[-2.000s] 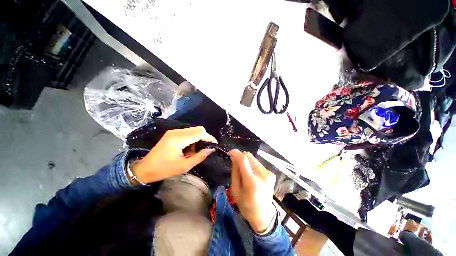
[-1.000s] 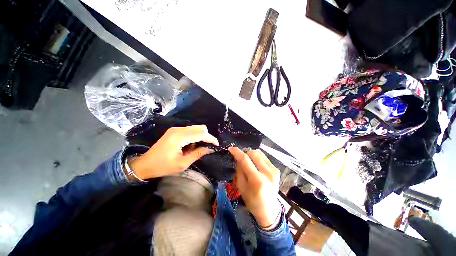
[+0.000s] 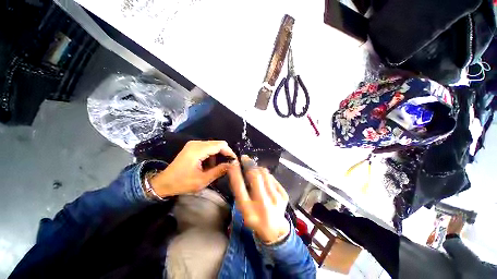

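My left hand (image 3: 192, 168) pinches the edge of a black garment piece (image 3: 219, 184) over my lap. My right hand (image 3: 258, 199) meets it there, its fingertips against the same edge beside my left fingertips. The right fingers are partly blurred, and whether they grip cloth, needle or thread cannot be seen. Silvery-flecked trim (image 3: 246, 143) shows just beyond the hands at the table edge. The fingers hide most of the worked edge.
The white table (image 3: 229, 65) holds black-handled scissors (image 3: 291, 96), a worn flat bar (image 3: 276, 61), a small red tool (image 3: 313, 125), a floral bag (image 3: 370, 117) and black garments (image 3: 425, 32). A clear plastic bag (image 3: 131, 109) lies left of the table. Another person's hand (image 3: 455, 223) shows lower right.
My right hand has moved left and closer to my left hand, covering more of the cloth edge. My left hand stays pinched. Another person's hand now shows lower right.
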